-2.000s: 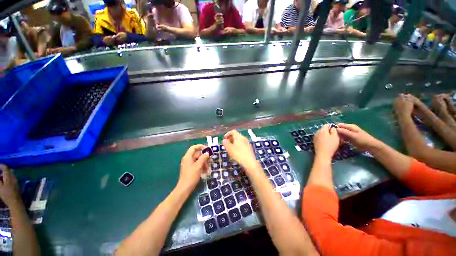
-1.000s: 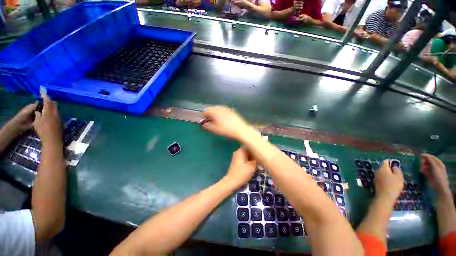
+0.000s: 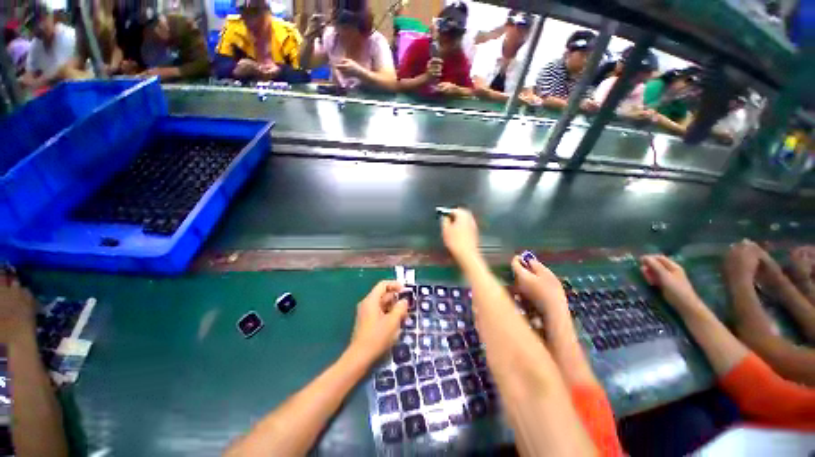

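The clear sheet (image 3: 380, 439) with rows of black square pads (image 3: 425, 393) lies in front of me. My left hand (image 3: 379, 321) is at its upper left corner, with a dark square piece (image 3: 406, 295) pinched at the fingertips. My right hand (image 3: 459, 234) is over the belt beyond the sheet and pinches a small unit (image 3: 444, 211), seen nearly edge-on. My right forearm hides part of the sheet. Two small square units, one nearer (image 3: 249, 324) and one farther (image 3: 286, 303), lie on the bench to the left.
A blue bin (image 3: 166, 254) with rows of black pieces stands at the left. The dark green conveyor (image 3: 357, 210) runs beyond the bench (image 3: 170, 357). Workers' arms are close on both sides; a neighbour's hand (image 3: 540, 284) is near my right forearm. Green posts stand at upper right.
My right hand has moved from the bench edge out over the belt. A second unit now lies on the bench beside the first. The camera view has shifted too.
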